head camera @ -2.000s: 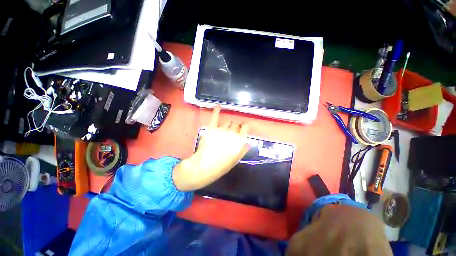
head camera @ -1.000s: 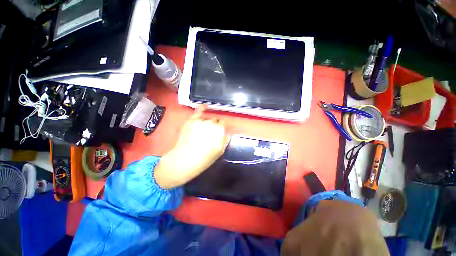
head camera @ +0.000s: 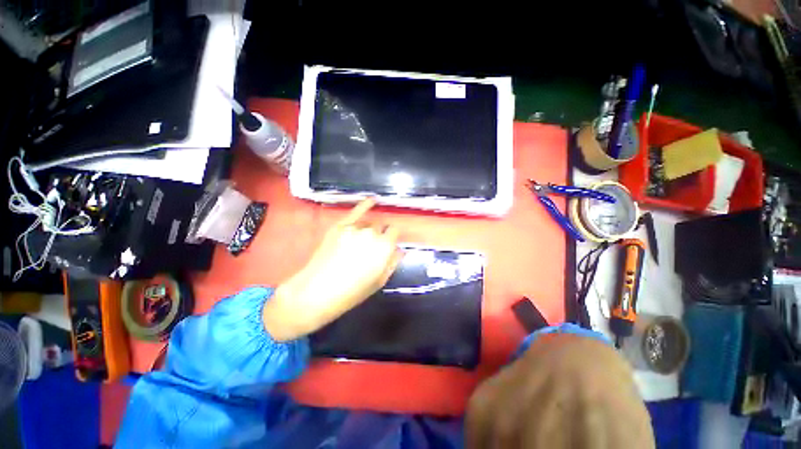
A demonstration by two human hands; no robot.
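The black tablet (head camera: pixel 422 320) lies glossy side up on the red-orange mat (head camera: pixel 369 386). My left hand (head camera: pixel 338 276) is over the tablet's upper left part and hides it. Its index finger points to the lower edge of the stacked larger panel (head camera: pixel 404 131); contact is unclear. The other fingers are partly curled, with nothing visible in them. My right hand (head camera: pixel 562 399) is large and blurred at the bottom right, cut off by the edge; its fingers cannot be made out. A small black piece (head camera: pixel 530 313) lies beside the right cuff.
A solvent bottle (head camera: pixel 263 138) stands left of the panel stack. Blue-handled cutters (head camera: pixel 562 206) lie beside a tape roll (head camera: pixel 606 211). An orange-black tool (head camera: pixel 626 285), screw tub (head camera: pixel 665 344), pen holder (head camera: pixel 606 145) and red tray (head camera: pixel 694 188) are right. A multimeter (head camera: pixel 90 329) is left.
The view has shifted, so the bench sits further left and lower. My left hand's other fingers are more curled, with the index finger extended. The tablet and panel stack keep their places on the mat.
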